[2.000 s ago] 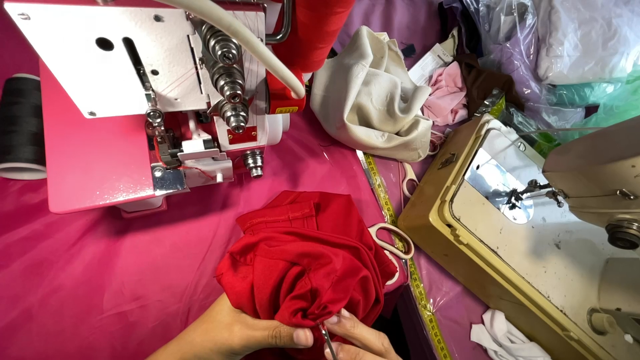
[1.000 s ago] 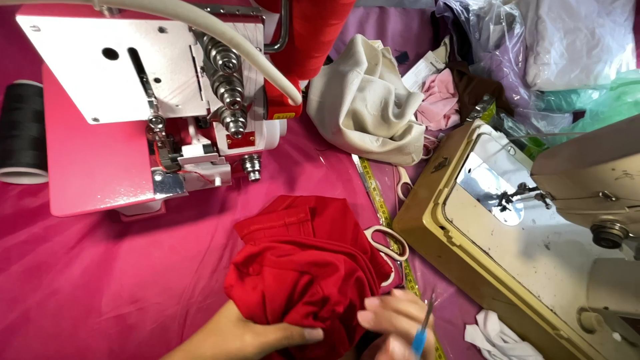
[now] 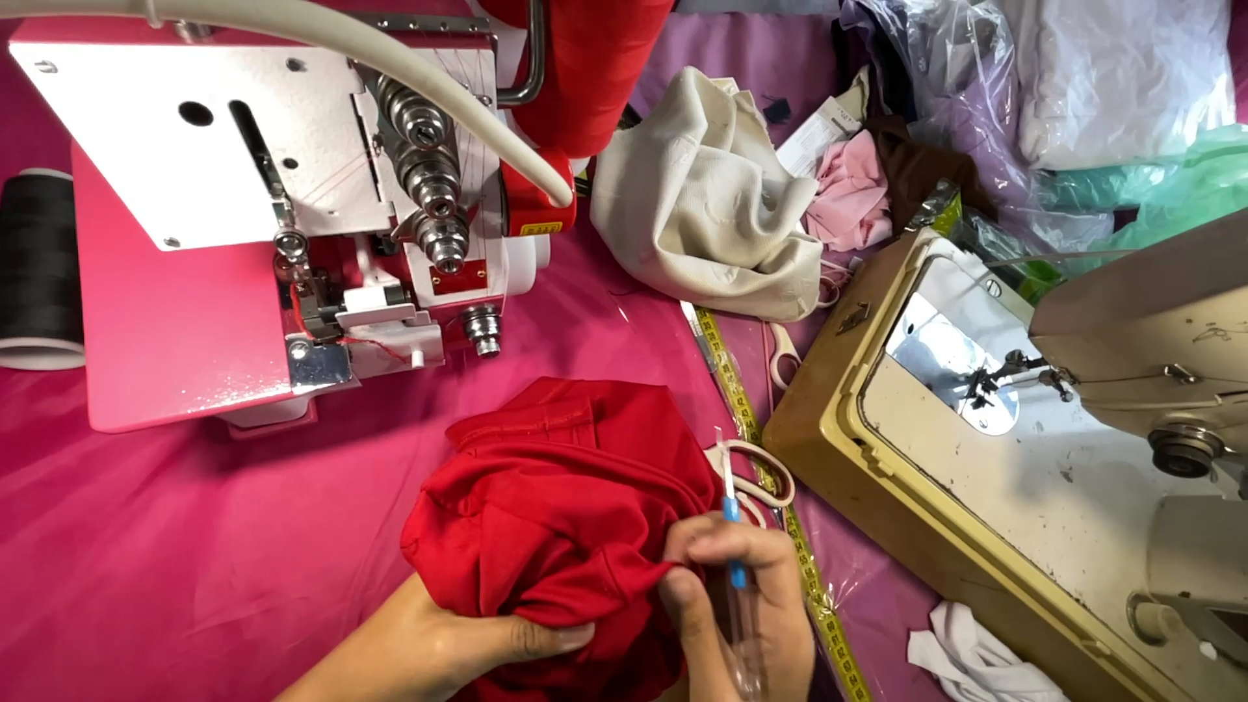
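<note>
A bunched piece of red fabric [image 3: 575, 507] with a stitched band along its upper edge lies across both hands. My left hand [image 3: 458, 634] grips its lower left side, thumb on top. At its lower right, my right hand [image 3: 746, 595] pinches a fold of the cloth between thumb and forefinger. The same hand holds a seam ripper [image 3: 733, 531] with a blue collar and a clear handle, its metal tip pointing up. Scissors with pale handles [image 3: 770, 473] lie just right of the fabric, their blades hidden.
A serger [image 3: 234, 195] stands upper left beside a black thread cone [image 3: 39, 263]. Cream cloth [image 3: 712, 195] lies behind, a cream sewing machine [image 3: 975, 468] at right. A yellow measuring tape [image 3: 814, 585] runs between machine and fabric. White cloth [image 3: 975, 653] and plastic bags [image 3: 1121, 88] lie at right.
The right hand has come back against the red fabric and now pinches a fold; one second ago it was blurred beside it. The seam ripper has swung upright within its fingers.
</note>
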